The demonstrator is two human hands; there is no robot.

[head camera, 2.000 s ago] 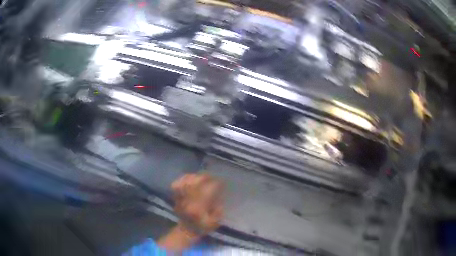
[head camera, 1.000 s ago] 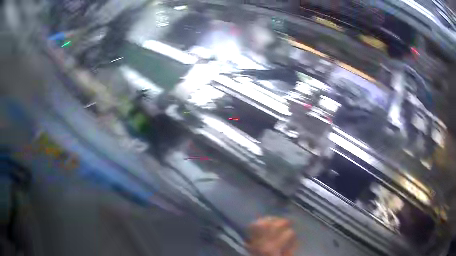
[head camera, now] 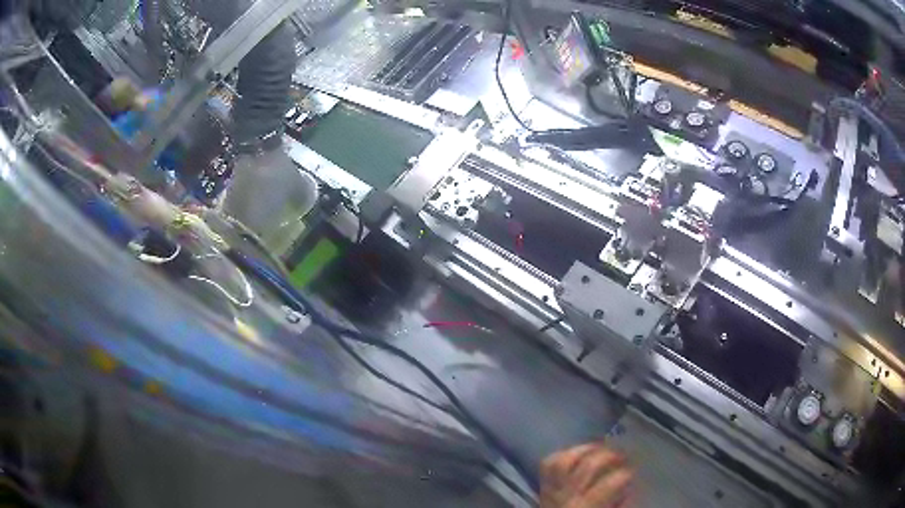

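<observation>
My left hand (head camera: 587, 478), as it seems from the arm's side, is at the bottom edge, right of centre, and partly cut off. Its fingers are curled over the grey metal deck (head camera: 496, 367); whether it holds anything cannot be told. My right hand is not in view. Beyond the hand runs a conveyor track (head camera: 526, 270) with bright rails and a dark gap. A silver block (head camera: 612, 304) sits across its near rail. Round parts (head camera: 809, 407) with silver centres sit in a fixture at the lower right.
More round parts (head camera: 736, 151) lie behind the track. A green belt (head camera: 365, 149) and a ribbed grey sleeve or hose (head camera: 266, 89) are at upper left. A dark cable (head camera: 427, 372) crosses the deck. Blurred blue shapes (head camera: 218, 382) fill the lower left.
The view has sharpened and shifted left, so the track appears farther right. My visible hand has moved down and right in the picture, and its sleeve is out of view.
</observation>
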